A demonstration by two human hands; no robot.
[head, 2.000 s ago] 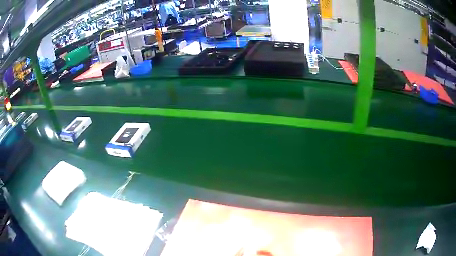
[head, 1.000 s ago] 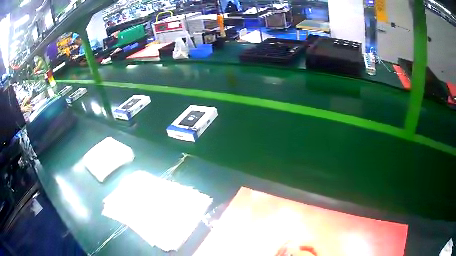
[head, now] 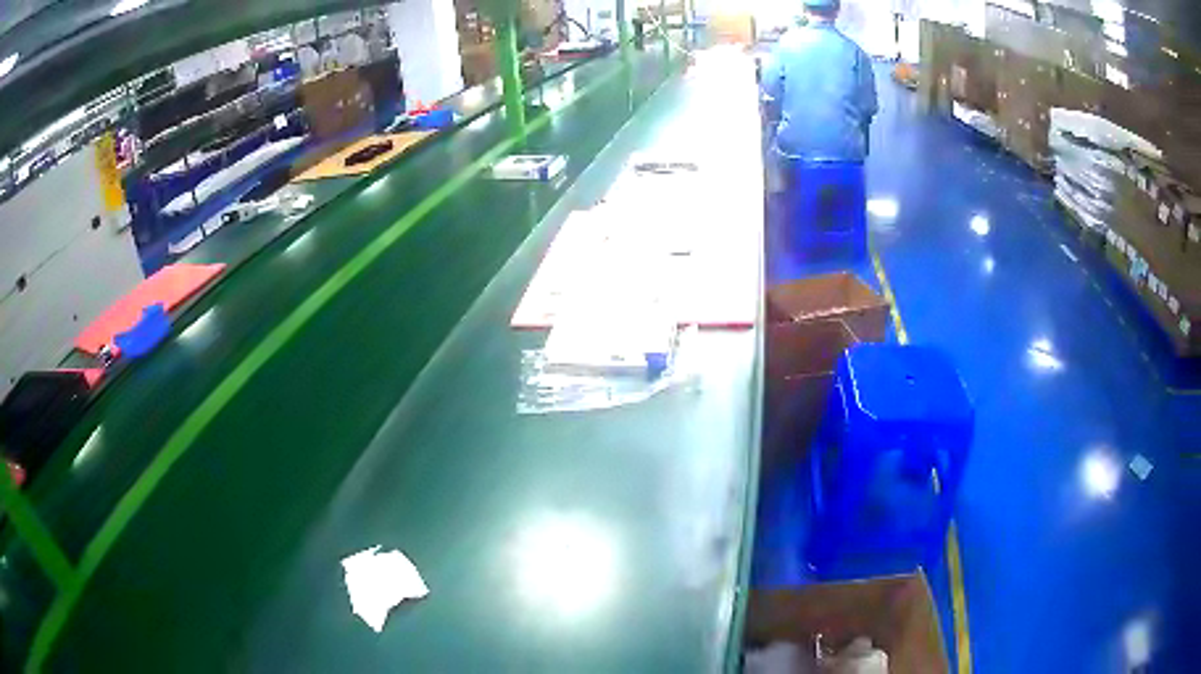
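Neither of my hands is in view. A small white scrap point(head: 383, 585) lies on the glossy green bench point(head: 461, 487) nearest in front of me. Farther along, a box in loose clear film point(head: 599, 353) lies at the near edge of a pale, overexposed mat point(head: 738, 325) with a red edge. White shapes on that mat are too bright to tell apart. A white box point(head: 530, 167) sits on the dark green conveyor point(head: 329, 349) farther off.
A blue stool point(head: 906, 388) stands right of the bench. An open carton point(head: 827, 300) is behind it, and another carton point(head: 843, 608) is at the bottom. A person in light blue point(head: 819, 86) sits farther back. A green rail point(head: 283, 320) runs along the conveyor.
The view has swung far to the right. The pink-red mat before me, the bright white stacks and the boxes at left have left the picture. The aisle, stool and seated person now show.
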